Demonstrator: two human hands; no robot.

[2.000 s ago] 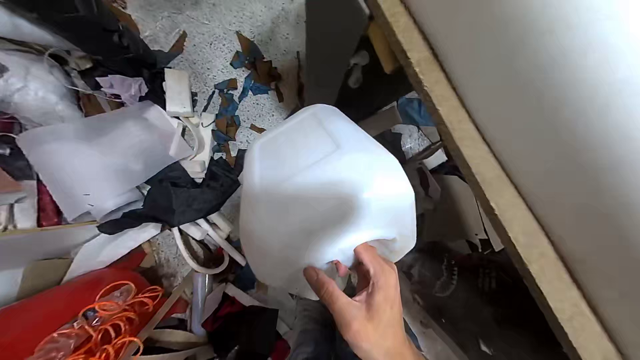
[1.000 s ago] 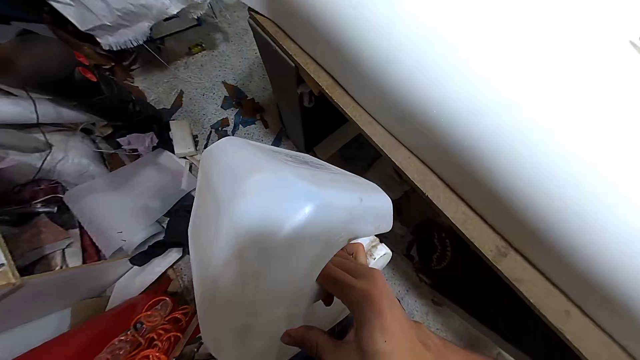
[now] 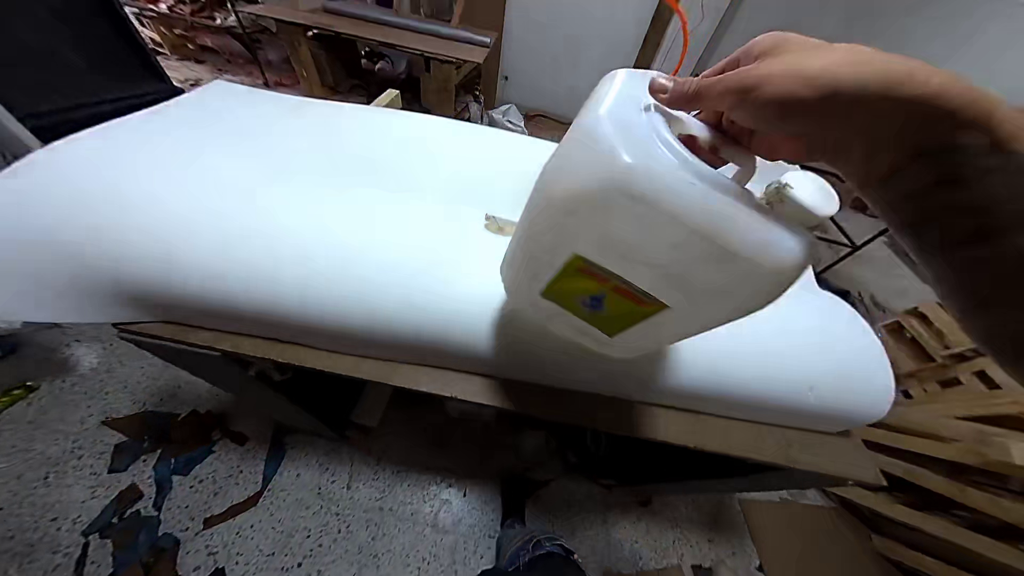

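Note:
My right hand [image 3: 768, 104] is shut on the handle of a translucent white plastic jerrycan [image 3: 640, 208]. The can hangs tilted above the right half of the workbench, its white screw cap [image 3: 804, 196] toward the right and a yellow-green label [image 3: 604, 294] on the side facing me. Beneath and behind it a large white sheet [image 3: 320, 192] covers the bench top and curls over the front edge. A small beige scrap [image 3: 500, 225] shows just left of the can. Whether the can touches the sheet, I cannot tell. My left hand is out of view.
The bench's bare wooden edge [image 3: 448, 384] runs across the front. Dark scraps [image 3: 144, 528] lie on the speckled floor at lower left. Wooden pallets or slats [image 3: 952, 448] stand at right. Another wooden table [image 3: 384, 36] is at the back, and an orange hose [image 3: 682, 36] hangs near it.
The jerrycan, held low beside the bench edge in the earlier frames, is now raised over the white sheet, with its label in sight. The view has swung a lot toward the bench.

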